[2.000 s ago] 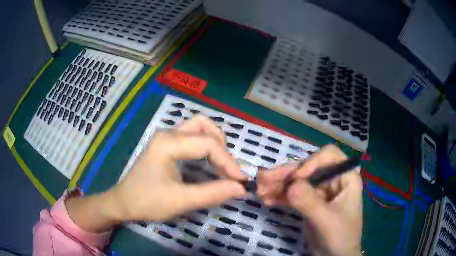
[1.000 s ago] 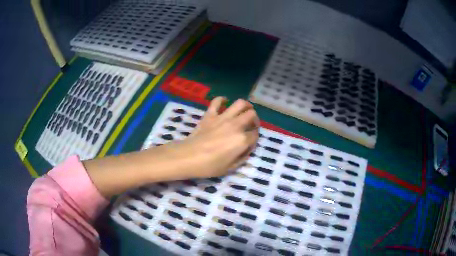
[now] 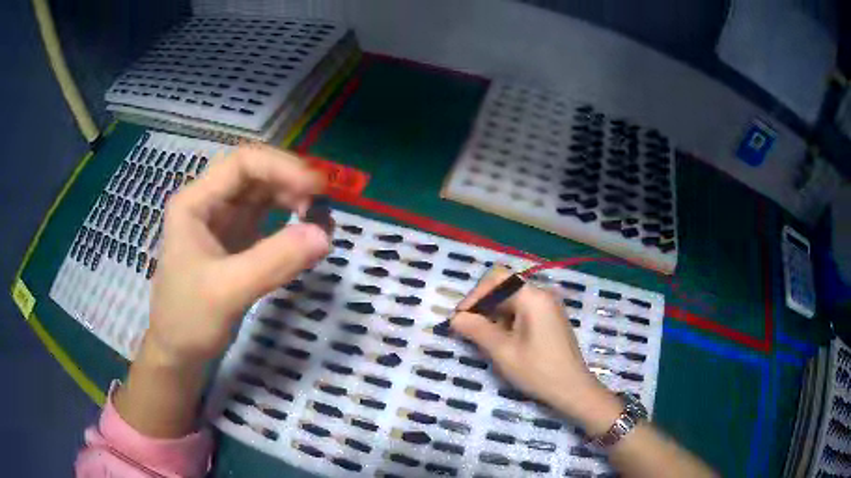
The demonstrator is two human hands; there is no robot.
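My left hand [image 3: 219, 243] is raised over the upper left of the main foam tray [image 3: 653, 322], with a small black part [image 3: 318, 216] between thumb and fingertips. My right hand [image 3: 527, 336] is over the middle of that tray and holds the black test probe [image 3: 497, 294]. Its fingertips are low at a dark part [image 3: 442, 328]; whether they grip it or only touch it I cannot tell. The red probe lead [image 3: 569, 261] runs right from the probe's rear. Both hands hide some slots.
The left foam tray [image 3: 84, 285] lies partly behind my left hand. Stacked foam trays [image 3: 271, 117] stand at the upper left. The tray in red tape [image 3: 504, 201] is at the upper right. A red label [image 3: 343, 177], a phone-like device [image 3: 798, 271] and right-edge trays [image 3: 810, 425] also show.
One second ago my left hand was over the main tray's upper edge and my right hand was out of view. My left hand has moved left and up with a part; my right hand is back with the probe.
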